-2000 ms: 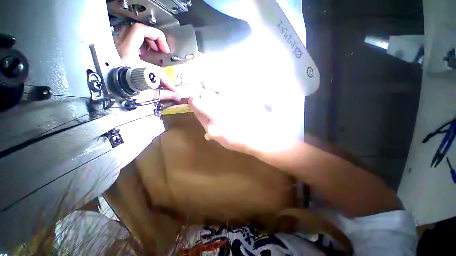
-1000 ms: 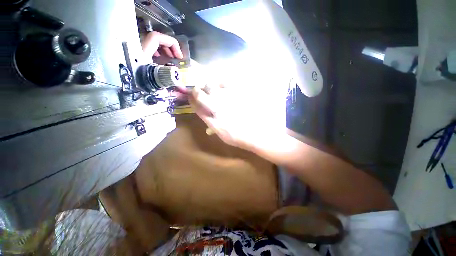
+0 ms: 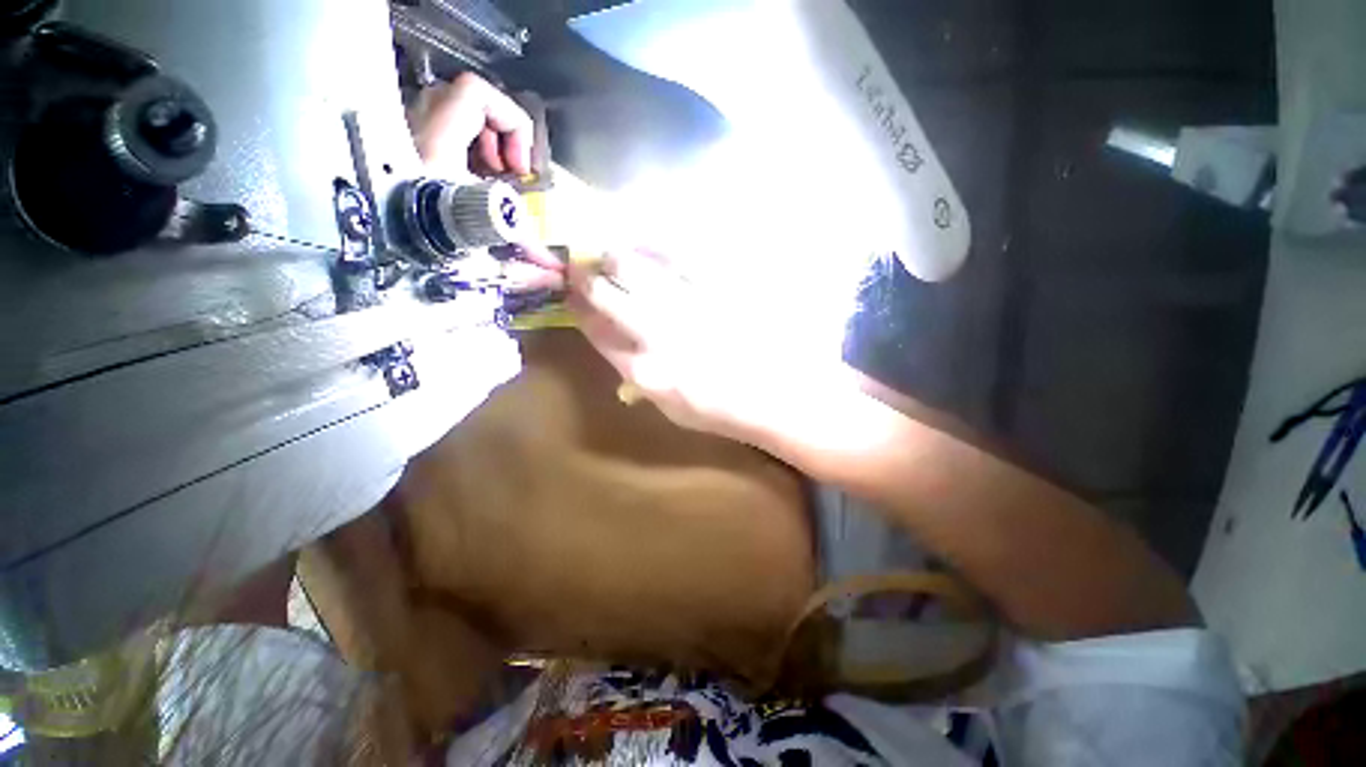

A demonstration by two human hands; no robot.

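The brown bag body (image 3: 614, 510) lies across my lap, its upper edge under the sewing head. My right hand (image 3: 644, 322) is at that edge beside the needle area, fingers bent together, partly washed out by glare; a small yellowish end of something shows below its palm. My left hand (image 3: 477, 132) is behind the ribbed round knob (image 3: 487, 214), fingers curled, partly hidden by the machine. Yellow tape (image 3: 547, 316) edges the plate between the hands. What the fingertips grip cannot be made out. A narrow brown bag handle (image 3: 899, 587) loops at the lower right.
The white-grey machine head (image 3: 180, 435) fills the left side. A bright white lamp arm (image 3: 899, 165) hangs over the work. A white table (image 3: 1303, 495) at the right bears purple-blue cutters (image 3: 1327, 462) and a small blue-handled tool (image 3: 1354, 528).
Against the oldest frame, the bag body looks less blurred and the handle loop is more visible. Both hands remain near the needle area. The view has shifted slightly.
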